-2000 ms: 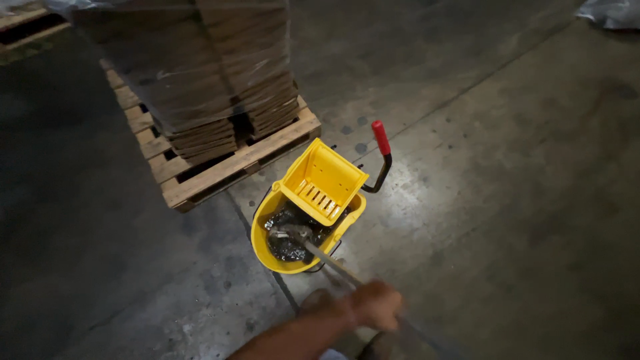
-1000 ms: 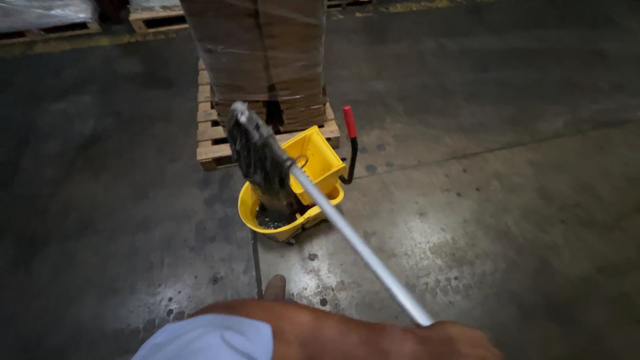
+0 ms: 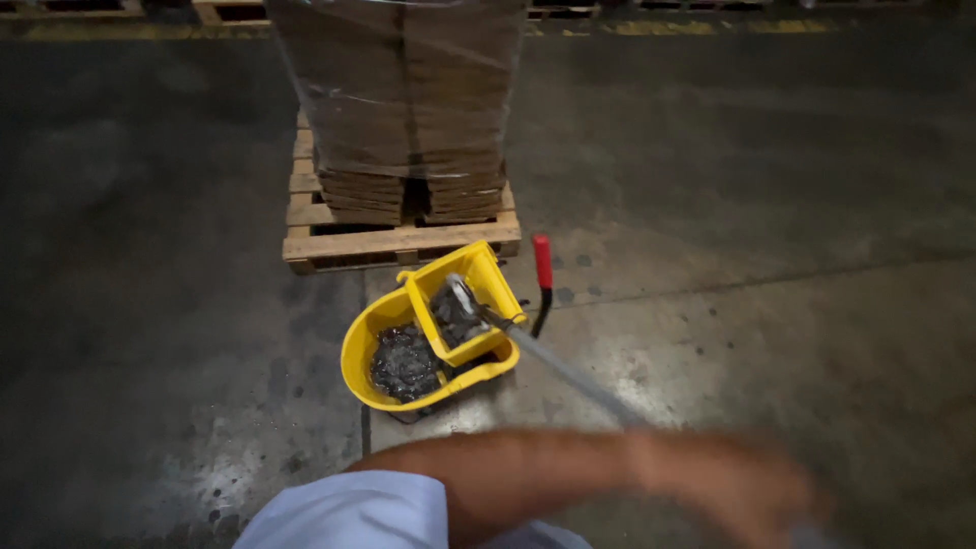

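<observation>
My left hand (image 3: 778, 496), blurred at the lower right, is closed around the grey handle of a string mop (image 3: 572, 374); my forearm crosses the bottom of the view and covers part of the handle. The mop's wet grey head (image 3: 457, 313) sits inside the yellow wringer (image 3: 499, 282). That wringer is mounted on a yellow mop bucket (image 3: 354, 354) holding dark, foamy water (image 3: 404, 362). A black wringer lever with a red grip (image 3: 542, 261) stands upright at the right side. My right hand is out of view.
Just behind the bucket is a wooden pallet (image 3: 343, 245) bearing stacked flat cardboard (image 3: 457, 114) in clear wrap. More pallets (image 3: 229, 11) line the far edge by a worn yellow floor stripe (image 3: 686, 28). The concrete floor (image 3: 724, 366) has a seam and dark spots.
The mop head was down in the bucket water two seconds ago and raised above the bucket one second ago; now it is in the wringer. The view has also shifted.
</observation>
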